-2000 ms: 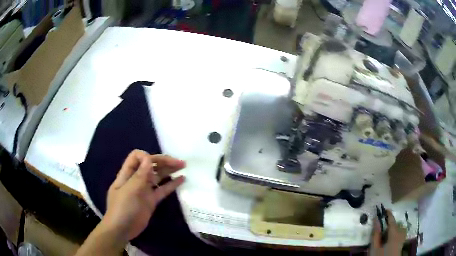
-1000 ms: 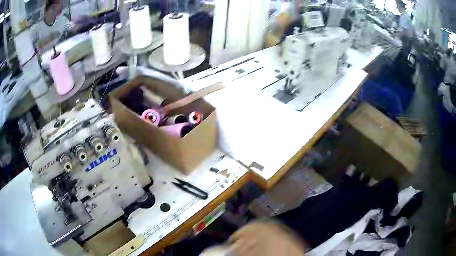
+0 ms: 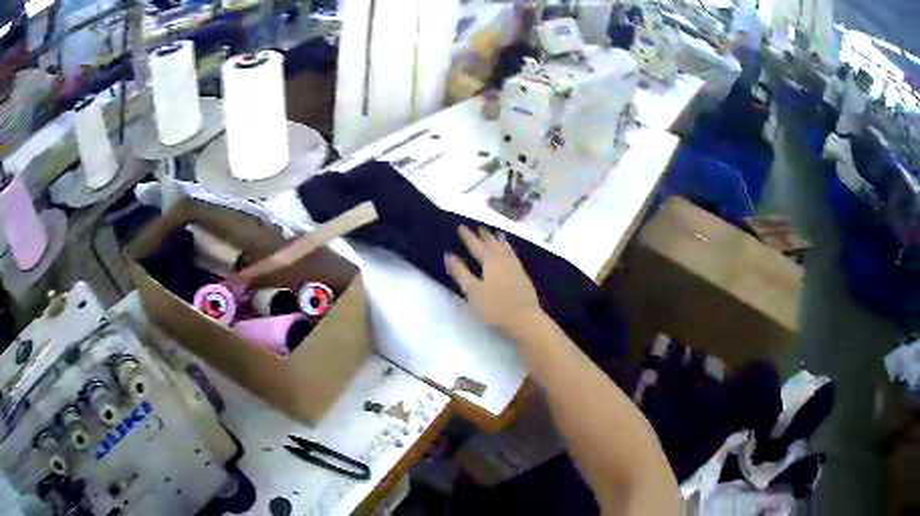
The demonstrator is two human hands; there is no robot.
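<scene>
A dark cut panel (image 3: 419,217) lies long and flat across the neighbouring white table, behind and right of the small open carton, and hangs over the table's front edge. My right hand (image 3: 494,277) rests palm down on the panel's middle, fingers apart, not gripping it. My left hand is out of the picture. Black thread snips (image 3: 328,458) lie on the table right of the overlock machine (image 3: 111,433), which is cut off at the lower left.
The small open carton (image 3: 333,368) holds pink thread spools (image 3: 272,333). Thread cones (image 3: 255,116) stand behind it. A lockstitch machine (image 3: 575,101) is on the neighbouring table. A large carton (image 3: 706,277) and a heap of dark and white fabric (image 3: 746,433) are at the right.
The view has turned right, away from the overlock machine. A dark panel now lies on the neighbouring table under my right hand. My left hand, seen earliest, is out of view.
</scene>
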